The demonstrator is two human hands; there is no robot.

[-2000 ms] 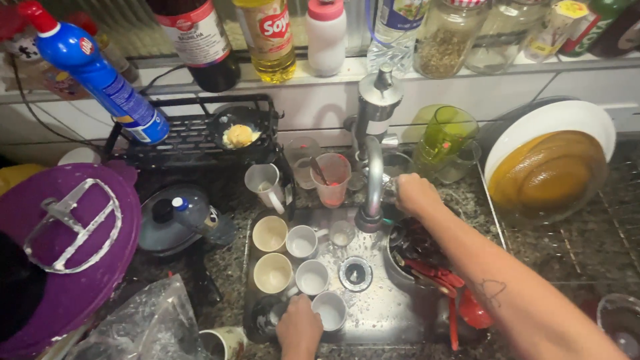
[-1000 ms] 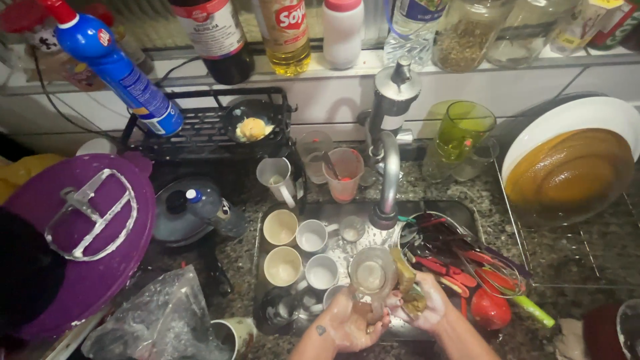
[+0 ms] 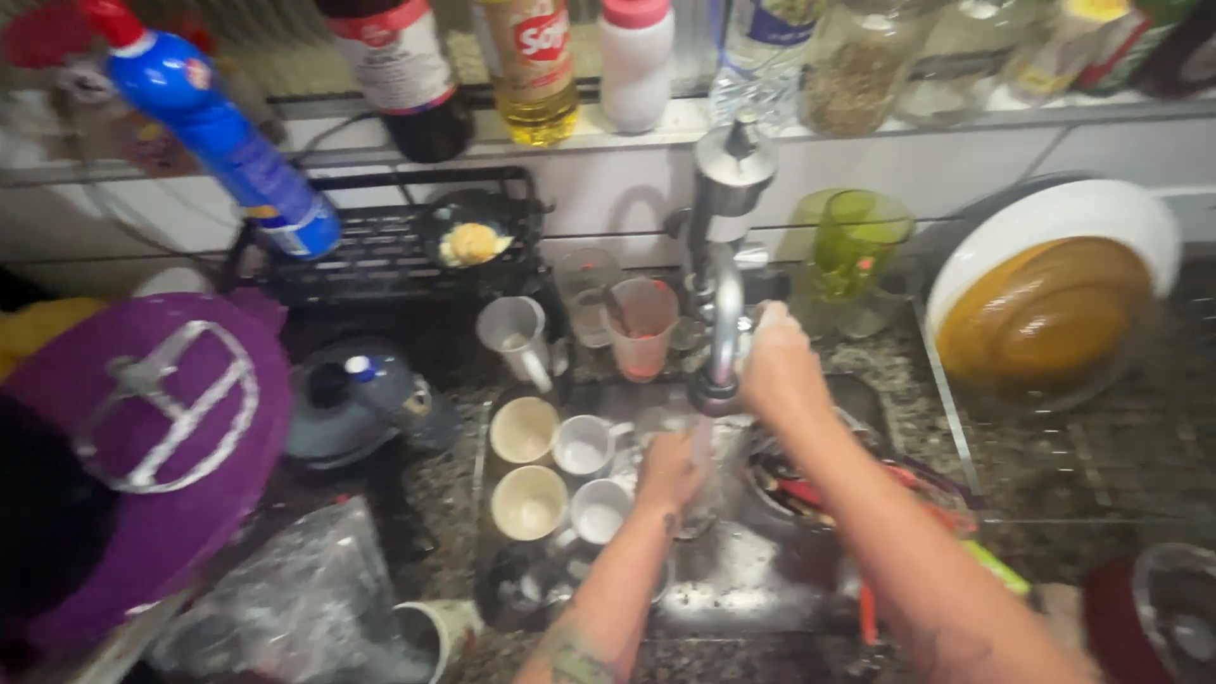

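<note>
Under the spout of the metal faucet (image 3: 727, 323), my left hand (image 3: 673, 465) holds a clear glass (image 3: 705, 494), blurred and partly hidden by the hand. My right hand (image 3: 781, 356) is closed at the right side of the faucet, at its knob, which the fingers mostly hide. Left of my left hand, two cream cups (image 3: 529, 502) and two white mugs (image 3: 583, 445) stand in the steel sink (image 3: 760, 594). A colander-like bowl (image 3: 769, 475) with red-handled utensils lies partly beneath my right forearm.
Behind the sink stand a pink-tinted plastic cup (image 3: 642, 332), a clear mug (image 3: 513, 332) and a green glass (image 3: 860, 242). An amber plate (image 3: 1045, 313) leans in the rack at right. A purple lid (image 3: 223, 475) and a plastic bag (image 3: 294, 598) are at left. Bottles line the sill.
A second ago both hands were together low over the sink with the glass and a sponge. My right hand has moved up to the faucet; my left hand and the glass are now under the spout.
</note>
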